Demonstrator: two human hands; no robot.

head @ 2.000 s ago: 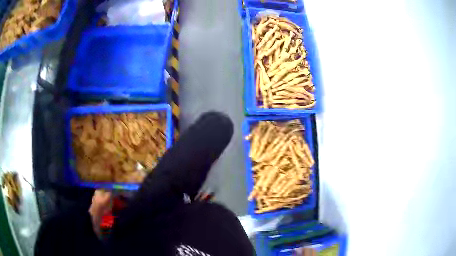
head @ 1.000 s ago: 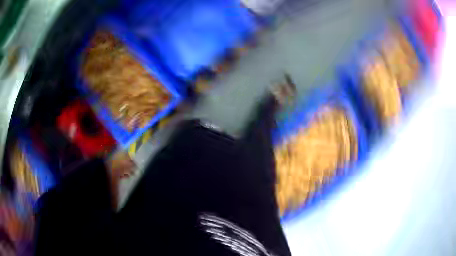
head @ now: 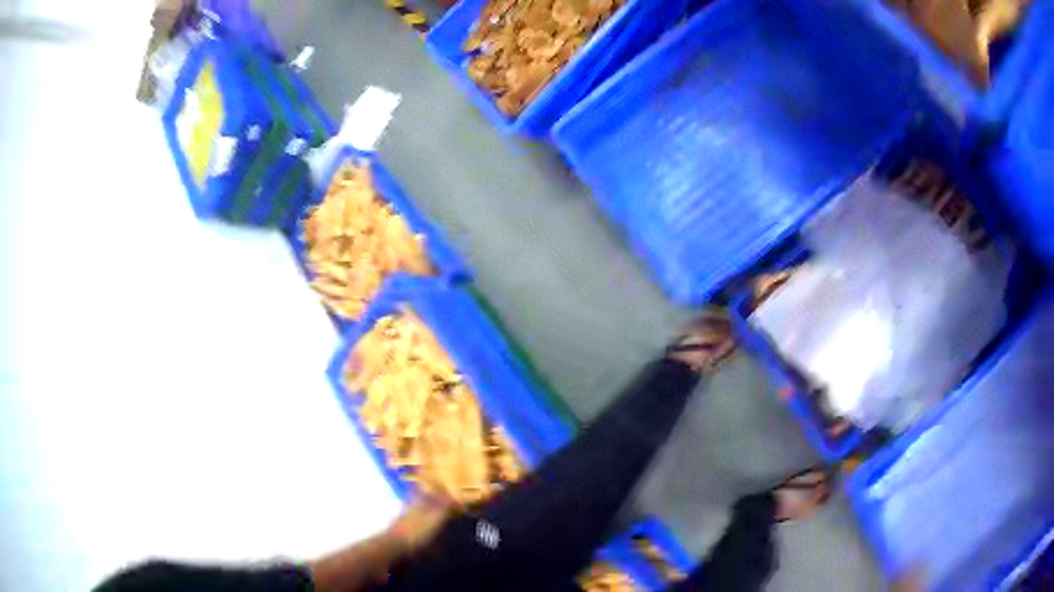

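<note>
My left hand [head: 430, 518] is blurred at the near edge of a blue crate [head: 509, 382] piled with long tan limb parts [head: 410, 393]. The forearm is bare below a dark sleeve. The fingers are not clear, and I cannot tell whether they hold anything. A small blurred skin-toned patch at the bottom right edge, beside a blue crate, may be part of my right hand. Its fingers and grip do not show.
Another crate of tan limbs [head: 358, 237] stands beyond. Blue and green crates [head: 249, 145] are at upper left. Right of the grey floor [head: 555, 278] stand a crate of brown plates [head: 537, 46], an empty blue crate [head: 740, 139] and one covered by whitish sheeting [head: 890, 301]. My feet are between the rows.
The view has swung round sharply, so the limb crates now lie at left and the empty crate at right. The red stool has left the view. My left hand is now at a limb crate.
</note>
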